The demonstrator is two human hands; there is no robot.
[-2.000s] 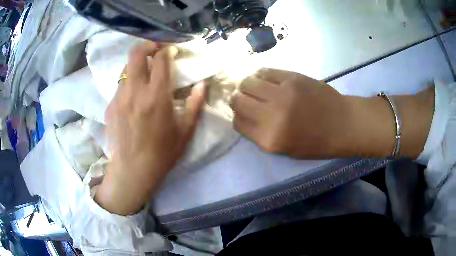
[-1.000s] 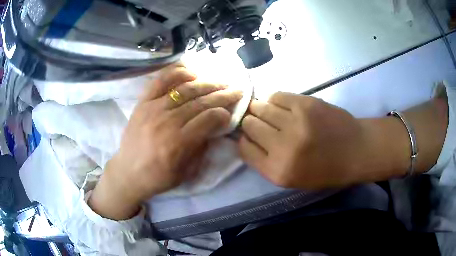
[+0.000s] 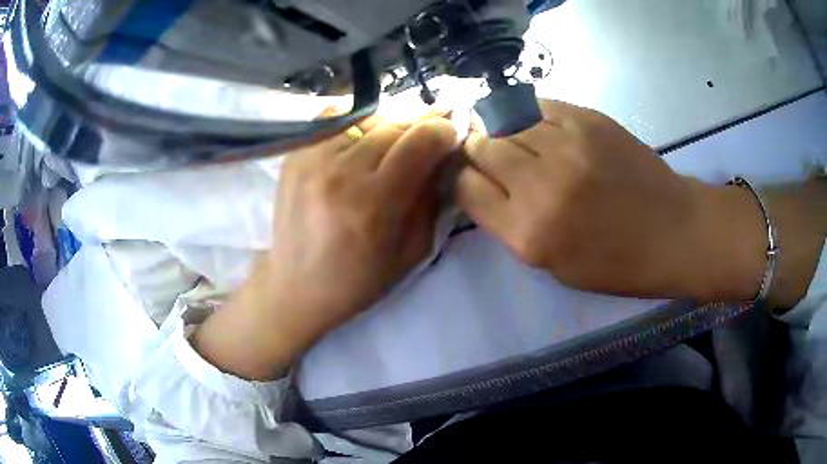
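The white garment piece (image 3: pixel 172 213) lies in a crumpled heap left of and under my left hand (image 3: pixel 363 199). A narrow folded edge (image 3: pixel 462 122) of it shows between my fingertips, under the lamp. My left hand pinches the cloth there, with its ring finger partly behind the machine head. My right hand (image 3: pixel 580 195) has its fingers curled on the same edge, touching my left fingertips. The sewing machine head (image 3: pixel 227 72) is above both hands, and its dark-grey knob (image 3: pixel 510 111) stands just over my right fingers. The needle is hidden.
The white machine bed (image 3: pixel 671 72) extends to the right, with a dark seam line. A grey stitched band (image 3: pixel 508 372) curves along the table's front edge. A grey box-like device (image 3: pixel 68 394) is at lower left. Black cloth (image 3: pixel 598 426) covers my lap.
Both hands first came together on the folded edge, then moved up closer to the needle area. The machine head and knob now show lower and further right than at first.
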